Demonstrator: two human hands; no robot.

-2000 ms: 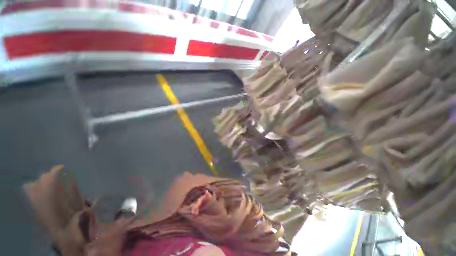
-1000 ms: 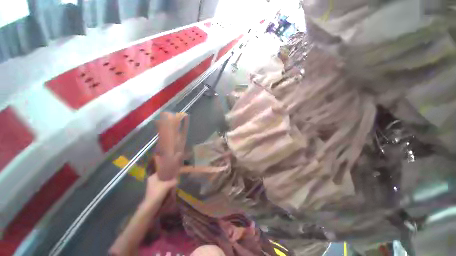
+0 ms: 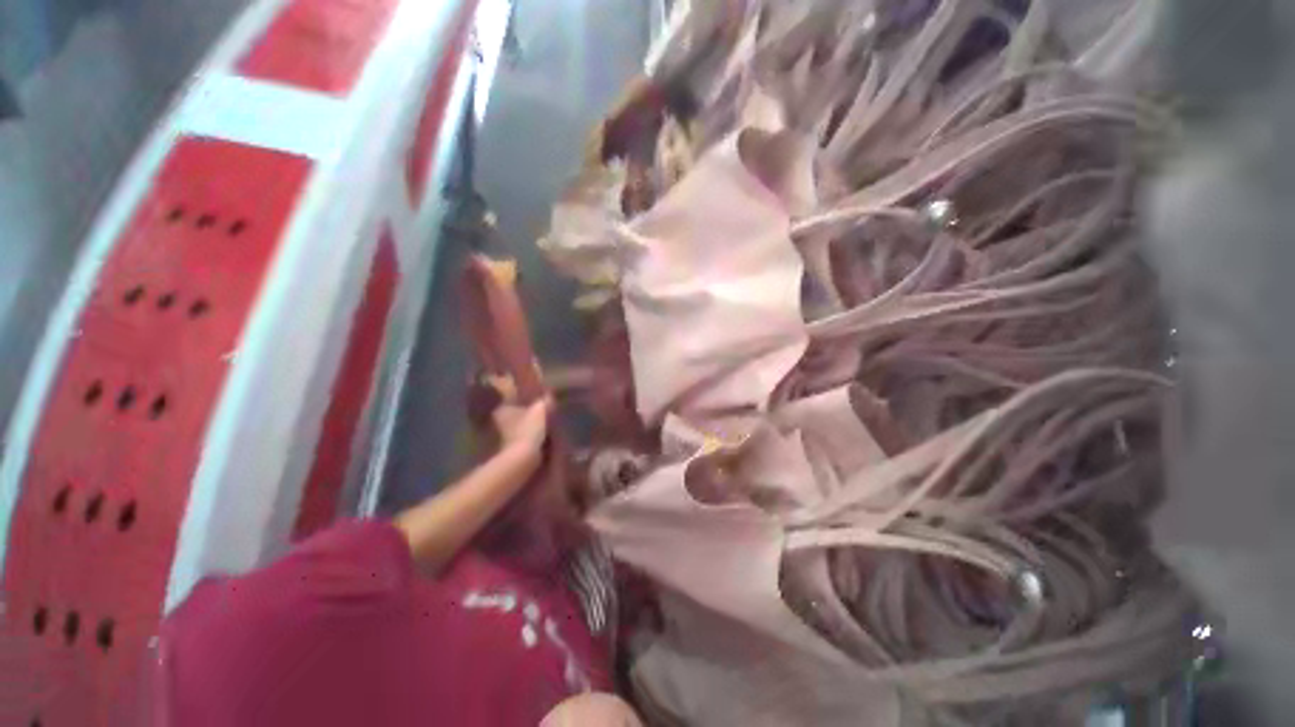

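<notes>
My left hand [image 3: 523, 421] is out in front of my dark red shirt, closed around the lower end of a tan-brown leather piece [image 3: 506, 327] that stands up from it. The picture is blurred, so the fingers show poorly. My right hand is not seen. To the right, pale pinkish-beige bag panels [image 3: 717, 305] hang one above another, joined to dense masses of long thin straps [image 3: 980, 320] that run to the right. A lower panel [image 3: 696, 533] hangs close beside my body. Shiny spots show at the straps.
A red-and-white machine or conveyor [image 3: 171, 384] with small dark slots curves along my left side. A narrow strip of grey floor [image 3: 426, 362] lies between it and the hanging pieces. A blurred grey surface stands at the far right.
The view has swung so the hanging panels and straps are closer and larger. My left hand still holds the tan-brown piece. The brown bundle at my chest is now mostly out of sight.
</notes>
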